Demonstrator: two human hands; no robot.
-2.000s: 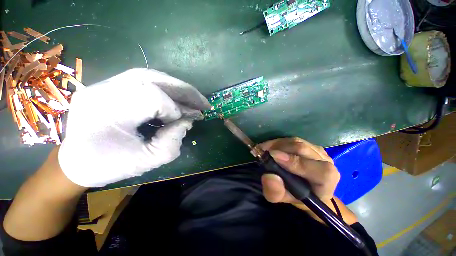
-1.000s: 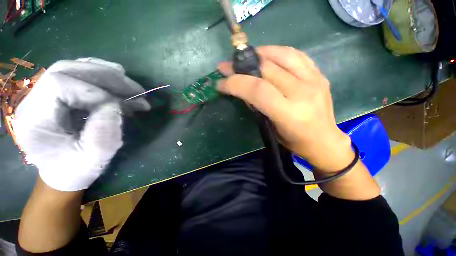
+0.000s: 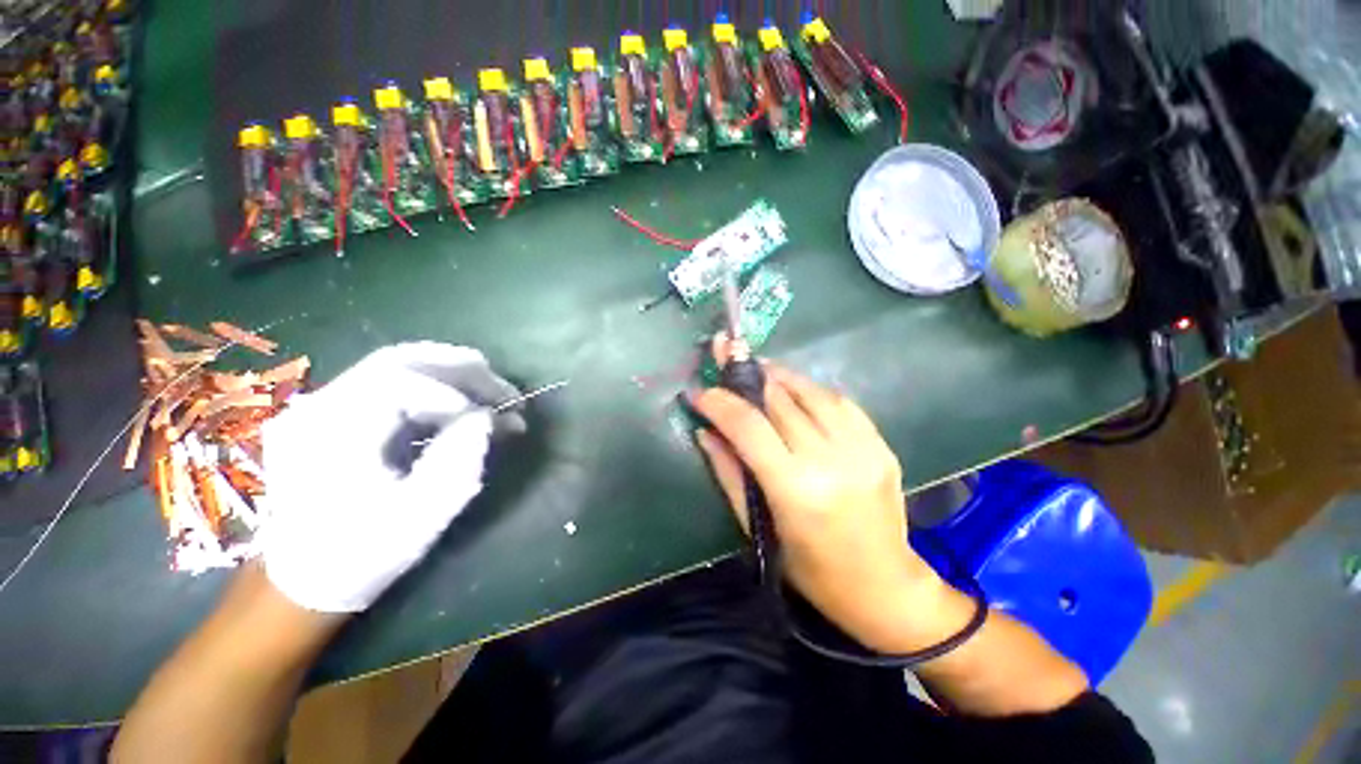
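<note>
My left hand (image 3: 378,475), in a white knit glove, pinches thin solder wire (image 3: 534,396); its short end points right, and a long strand curves away at the left. My bare right hand (image 3: 821,481) holds the soldering iron (image 3: 742,376), its metal tip pointing away from me over the green boards. One board (image 3: 729,254) with red and black leads lies beyond the tip. Another green board (image 3: 766,305) lies just nearer, partly behind the iron. A blurred green piece (image 3: 685,424) shows beside my right fingers; whether they grip it I cannot tell.
Copper strips (image 3: 217,433) lie in a pile left of the glove. Yellow-topped assemblies (image 3: 540,127) stand in a row at the back, with more at far left. A white dish (image 3: 914,220), yellowish container (image 3: 1063,266) and black fan (image 3: 1036,96) are at right; a blue stool (image 3: 1045,575) is below.
The view has shifted, showing the assembly rows and fan. My right hand and iron have moved beside the boards near the dish. My glove still holds the wire, away from any board.
</note>
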